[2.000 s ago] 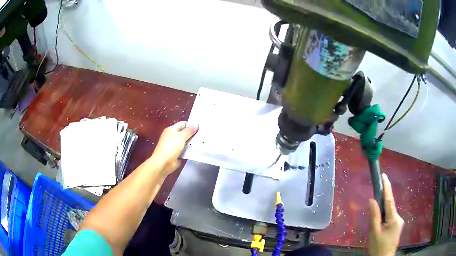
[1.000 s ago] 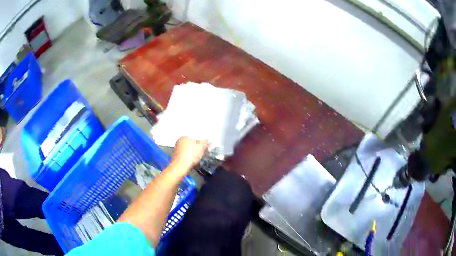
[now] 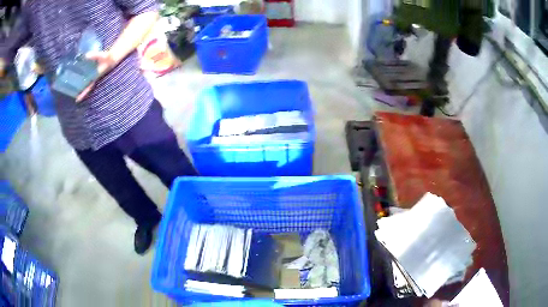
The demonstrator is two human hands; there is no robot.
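Observation:
An uneven, fanned stack of silver-white sheet-metal plates (image 3: 425, 244) lies on the near part of the red-brown bench at right. Another bright plate (image 3: 481, 292) is cut off by the bottom edge beside the stack. A small skin-coloured patch at the bottom edge, left of that plate, may be part of a hand; its grip is hidden. My left hand is not visible; only a sliver of teal sleeve shows at bottom centre. A blue perforated crate (image 3: 273, 184) in front holds plates standing on edge (image 3: 216, 250) and a crumpled pale wrapping (image 3: 321, 258).
A second blue crate (image 3: 252, 159) with plates stands behind the first, and a third (image 3: 233, 54) farther back. A person (image 3: 108, 84) in a patterned shirt stands at left, holding a dark object. More blue crates show at the left edge. Green machine parts are at upper right.
The view has swung left from the drill press to the crates and the person. My left hand, earlier at the plate on the machine and then at the stack, has left view.

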